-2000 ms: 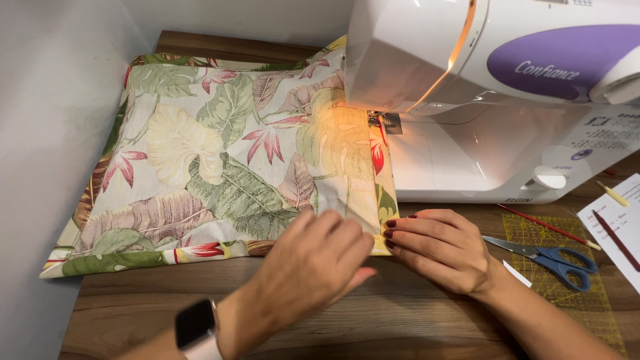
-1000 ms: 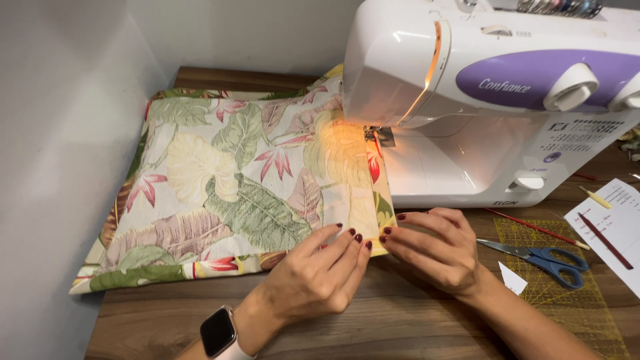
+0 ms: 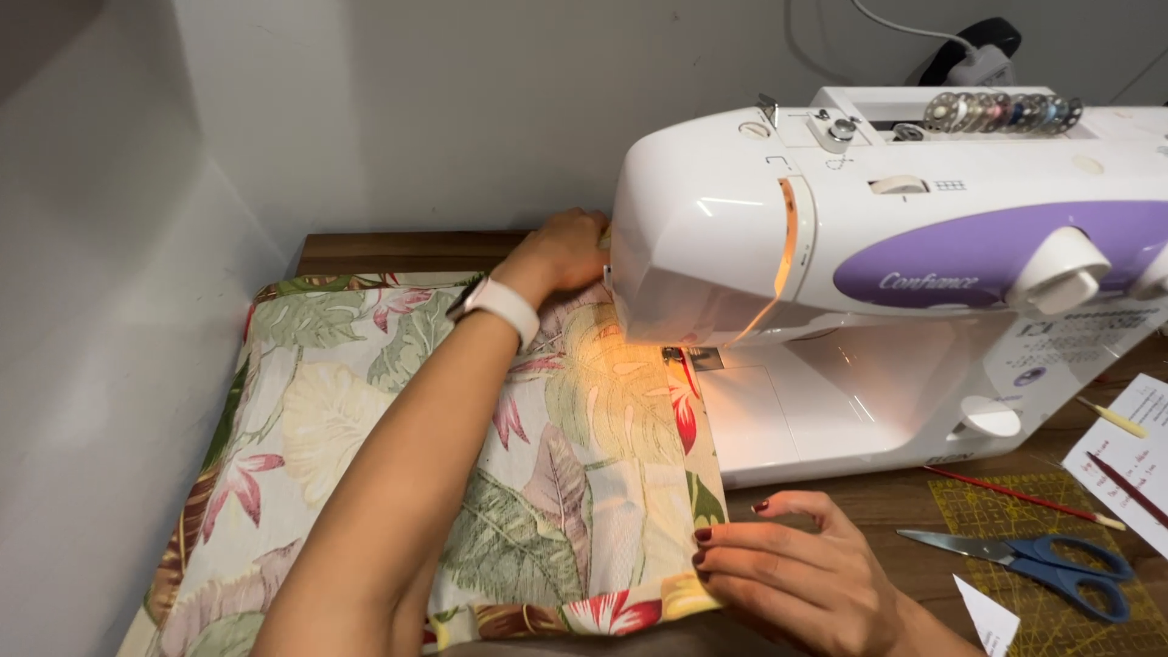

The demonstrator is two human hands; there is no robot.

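Note:
A leaf-and-flower printed fabric piece (image 3: 383,365) with patterned edges lies under the presser foot (image 3: 672,355) of a white and purple sewing machine (image 3: 712,219). My left hand (image 3: 568,248), a watch on its wrist, reaches to the fabric's far edge beside the machine head; its fingertips are hidden, so its grip cannot be seen. My right hand (image 3: 794,566) rests its fingertips on the near right corner of the fabric, with the thumb hidden. The machine's lamp lights the fabric around the foot.
Blue-handled scissors (image 3: 1031,558) lie on a yellow gridded ruler (image 3: 981,497) at the right. Around them are a thin red stick (image 3: 1013,495), a paper scrap (image 3: 987,616) and a written sheet (image 3: 1131,456) bearing a dark red pencil (image 3: 1127,488). Bobbins (image 3: 1002,112) stand on the machine; walls border the wooden table (image 3: 401,251).
My left hand has moved from the near right corner of the fabric to its far edge by the machine head. My right hand is still at the near corner. The view has shifted.

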